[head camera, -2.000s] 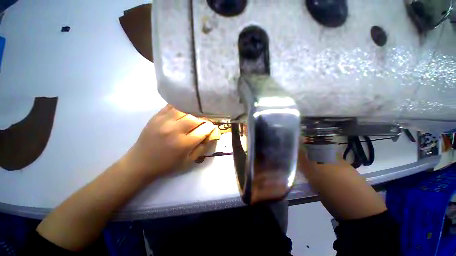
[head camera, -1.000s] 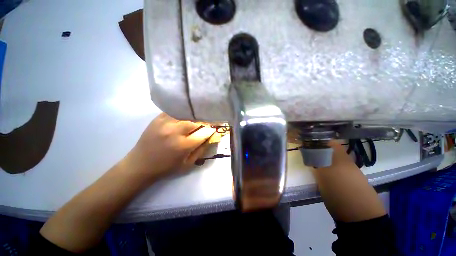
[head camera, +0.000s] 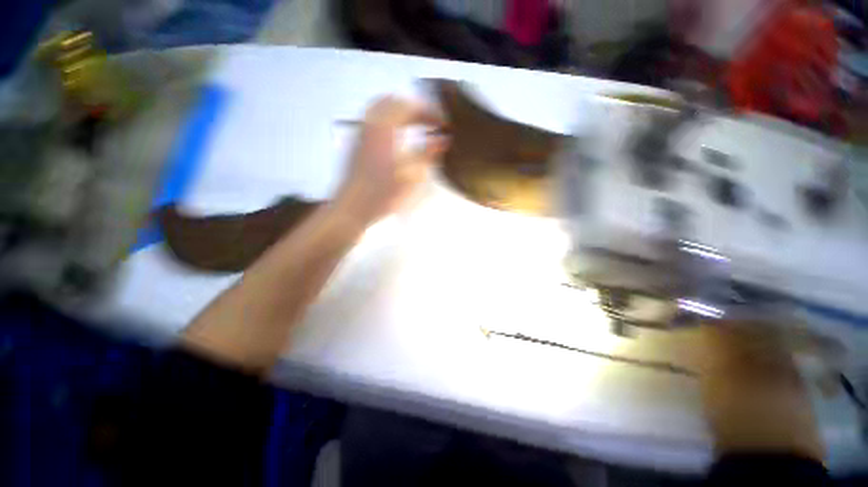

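Note:
The frame is blurred. My left hand is over the white table at the near corner of a brown curved piece; whether it grips the piece or a label cannot be told. Another brown curved piece lies to the left, partly behind my left forearm. My right hand is at the right, below the sewing machine head; its fingers are blurred and partly hidden. A thin dark twisted strand lies on the table, running from near the needle area towards my right hand.
Blue tape marks the table's left part. Blurred machine parts stand beyond it at the far left. Dark cloth and a red item are behind the table. Something blue is below the table at the lower left.
The view has swung back and left, so the machine head now sits at the right. My left hand has left the needle area and moved to the brown piece behind.

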